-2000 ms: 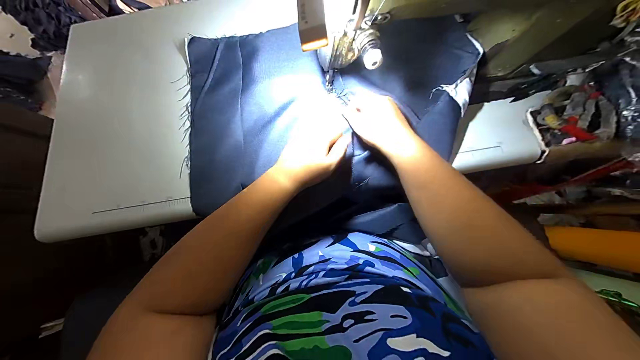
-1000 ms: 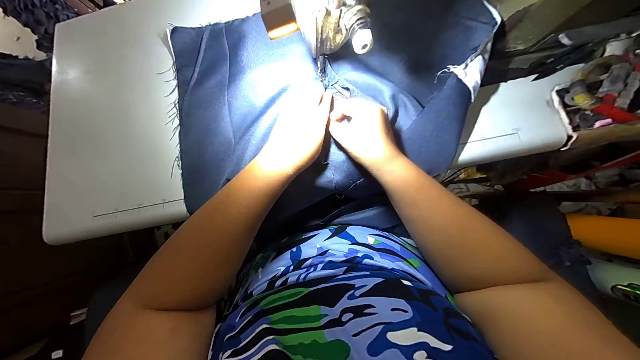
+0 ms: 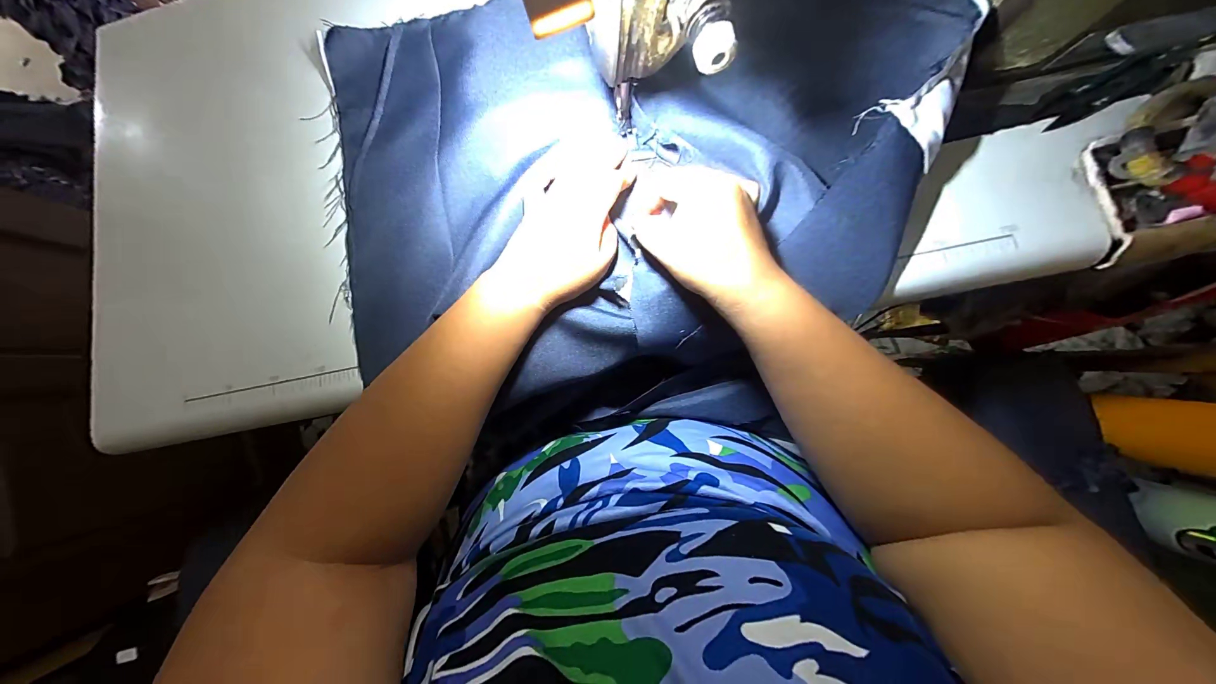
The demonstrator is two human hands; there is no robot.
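Observation:
A dark blue piece of fabric (image 3: pixel 399 218) with frayed edges lies across the sewing machine's bed and hangs toward my lap. The machine's needle and presser foot (image 3: pixel 623 106) stand over the cloth at top centre, beneath the metal head (image 3: pixel 646 38). Just below the foot, my left hand (image 3: pixel 565 218) lies on the fabric, its fingertips washed out by the lamp's glare. Close beside it on the right, my right hand (image 3: pixel 708 223) has its fingers curled and pinches the cloth near a seam. Loose threads lie by the foot.
The white machine table (image 3: pixel 218 218) bears a printed ruler along its front edge. At the right end is a bin (image 3: pixel 1107 199) of scraps and coloured items. An orange roll (image 3: pixel 1154 432) lies lower right. The lit lamp (image 3: pixel 560 17) hangs at the top.
My right hand, flatter and extended toward the foot two seconds ago, is now curled and slightly lower. The fabric around it has shifted and bunched. The view has moved somewhat.

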